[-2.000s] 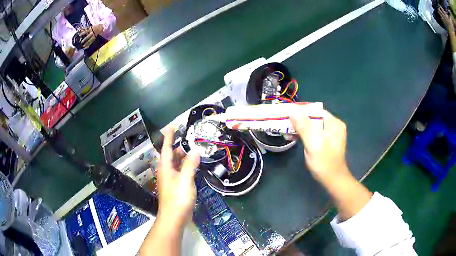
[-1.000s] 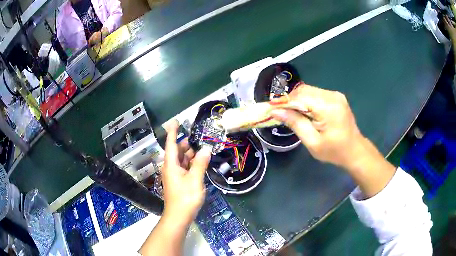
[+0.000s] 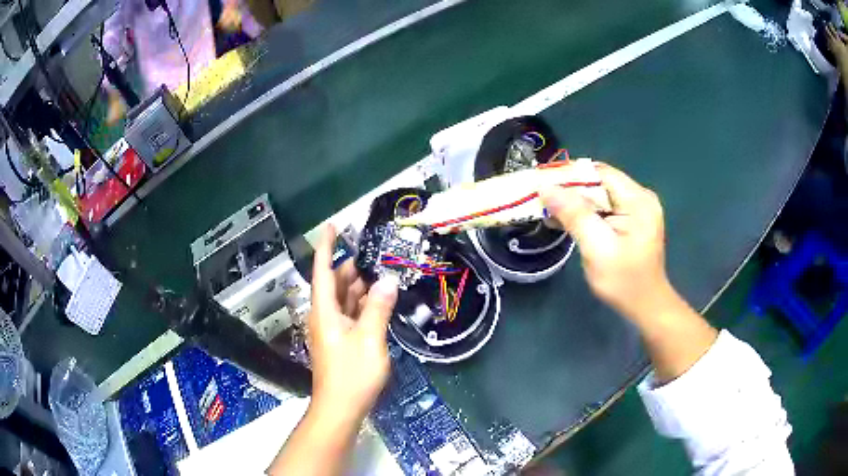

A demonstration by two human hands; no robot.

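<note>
An open camera unit lies on the green bench, with a silvery circuit board and red, blue and yellow wires inside. My left hand holds the near left side of its black housing, thumb by the board. My right hand holds a long white packet with a red stripe above the units. The packet's far tip is over the top edge of the board; I cannot tell if it touches. A second open camera unit stands just behind to the right, partly hidden by the packet.
A screw feeder stands left of the units. The black hanging screwdriver slants across the left. Blue printed film and a white pad lie at the near edge. A clear bag is at far left. A person is across the bench.
The packet has swung and turned, now showing its red-striped side. My left hand stays on the housing. The person across has shifted, and a white slotted object shows at the left.
</note>
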